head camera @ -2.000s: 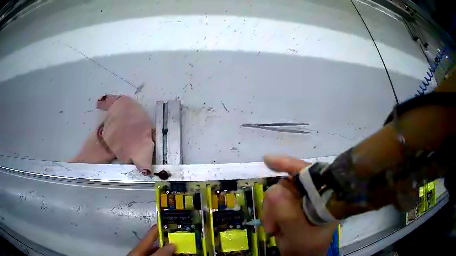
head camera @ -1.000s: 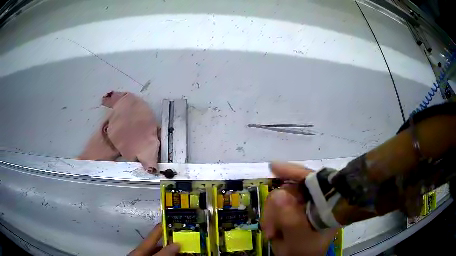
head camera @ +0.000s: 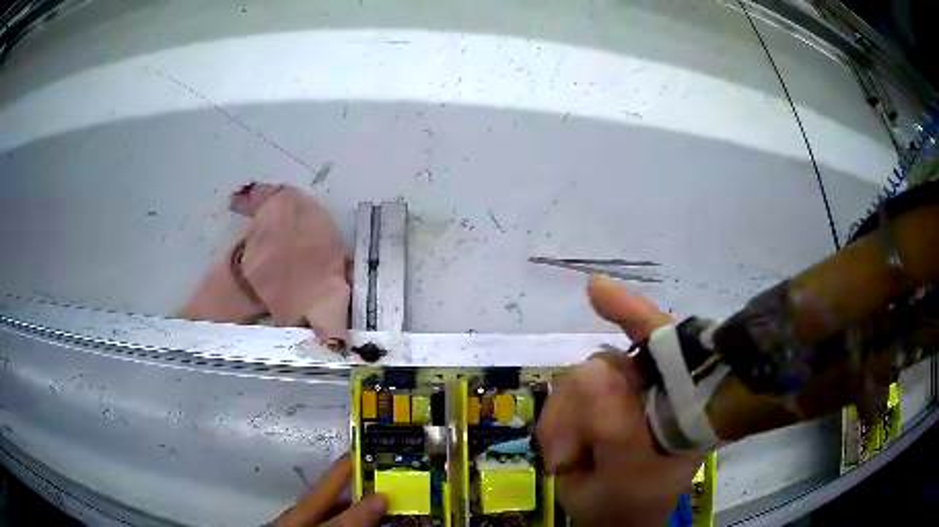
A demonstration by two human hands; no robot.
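Observation:
My right hand [head camera: 607, 443] is closed around the grip of the brown glue dispensing gun [head camera: 824, 329], thumb raised, white tape at the grip. The pale-blue nozzle [head camera: 509, 449] points left over the second power-supply board [head camera: 497, 407], just beyond its yellow transformer [head camera: 507, 490]. Whether the tip touches a part cannot be told. My left hand [head camera: 335, 501] is at the bottom edge, partly cut off, its fingers at the left edge of the first board [head camera: 394, 407], beside that board's yellow transformer [head camera: 402, 491]. Boards further right are mostly hidden by my right hand.
A pale conveyor rail [head camera: 494, 350] runs beyond the boards. A slotted bracket [head camera: 380, 270] with a dark knob [head camera: 369, 352] meets it. A pink cloth [head camera: 293, 257] lies left of the bracket, tweezers [head camera: 597, 266] right. Another board [head camera: 873, 427] is at far right, below a blue coiled cord [head camera: 906, 170].
The whole view has shifted, with bench items and boards appearing further right. The nozzle has moved slightly left and away from me relative to the second board. My right thumb has lifted away from the rail.

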